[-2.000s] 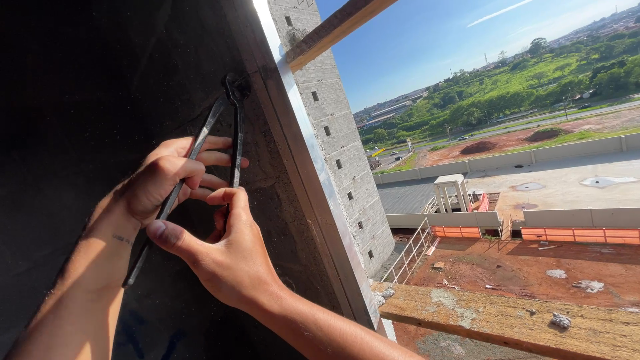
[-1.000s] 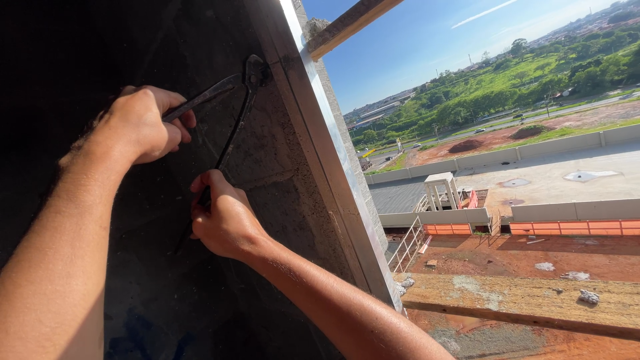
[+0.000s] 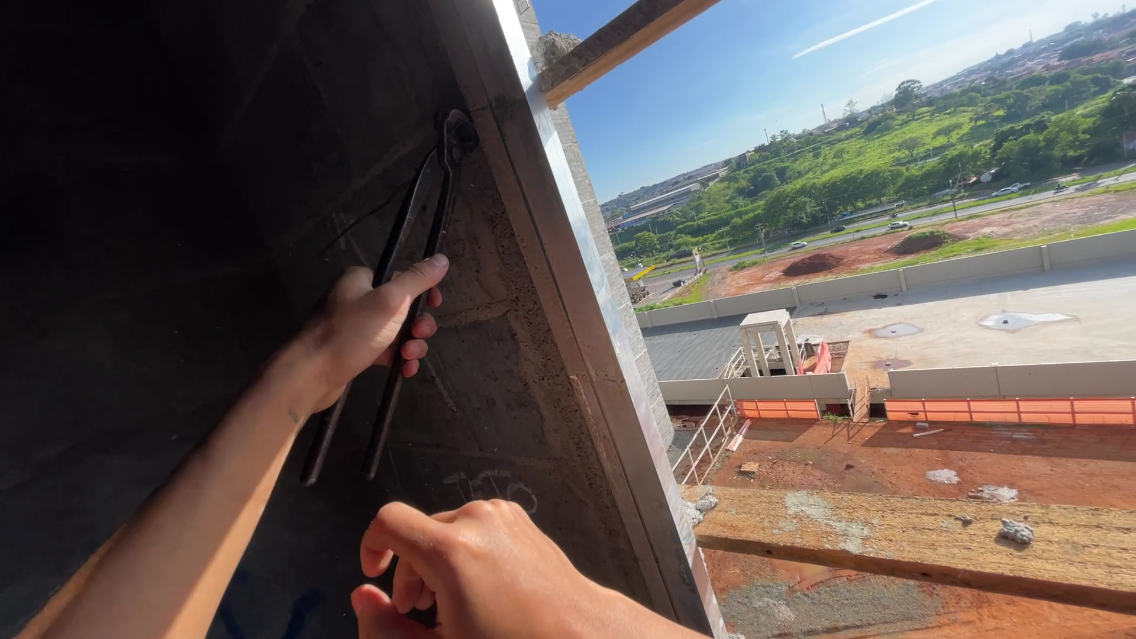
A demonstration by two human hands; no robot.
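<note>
My left hand (image 3: 382, 324) is wrapped around both dark handles of a pair of end-cutting pincers (image 3: 435, 200). Their jaws point up and rest against the shaded block wall (image 3: 497, 355), close beside the metal profile (image 3: 586, 311) along its edge. Below the pincers, at the bottom of the view, my right hand (image 3: 479, 568) is off the tool, its fingers loosely curled. Nothing shows in its grasp. What the jaws touch is too dark to tell.
A rough wooden plank (image 3: 905, 537) with mortar lumps lies outside the opening at the lower right. A wooden bar (image 3: 621, 49) crosses at the top. Beyond the wall's edge is a drop to reddish ground with a railing (image 3: 707, 435) and orange barriers.
The handles, held one in each hand and spread wide a second ago, are now closer together in my left hand. My right hand has let go and moved down.
</note>
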